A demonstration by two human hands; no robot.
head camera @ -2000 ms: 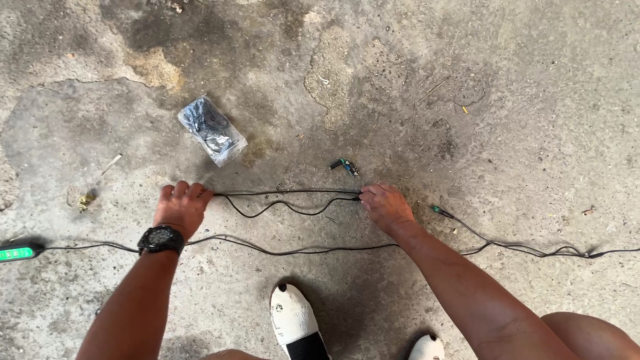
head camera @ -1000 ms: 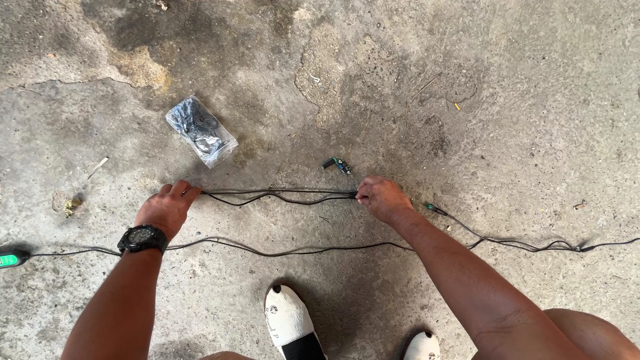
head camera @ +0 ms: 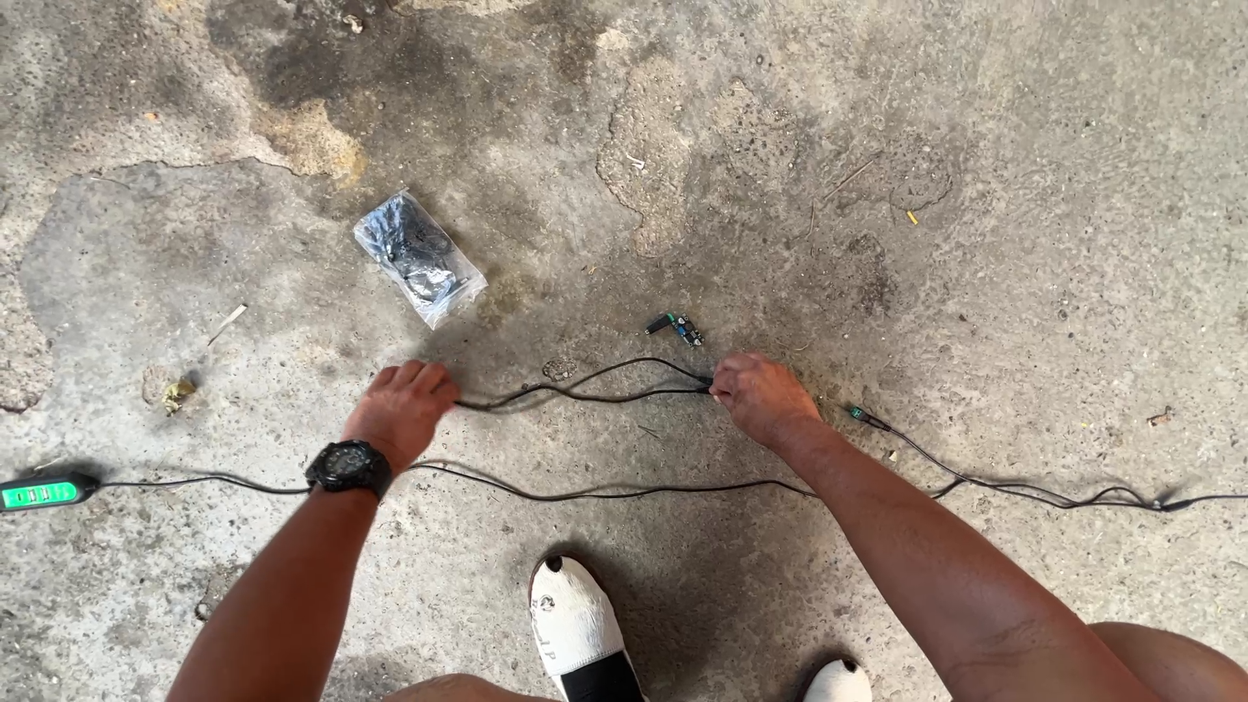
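Two strands of thin black cable [head camera: 585, 397] run between my hands, bowed apart in the middle. My left hand [head camera: 405, 405], with a black watch at the wrist, has its fingers closed on their left end. The fingertips of my right hand [head camera: 760, 395] pinch the right end at a small dark piece, mostly hidden. Below, another black cable [head camera: 643, 490] passes under both forearms from a green-and-black device with ports [head camera: 44, 492] at the far left. Right of my right hand lies a green connector [head camera: 858, 414] on a cable lead.
A clear plastic bag with dark contents [head camera: 419, 255] lies on the concrete floor above my left hand. A small circuit board [head camera: 688, 330] with a black part is above the cable. My white shoe [head camera: 575, 614] is below. Debris dots the floor.
The two strands between my hands were nearly straight and close together a second ago; now they bow apart. My hands keep hold of both ends.
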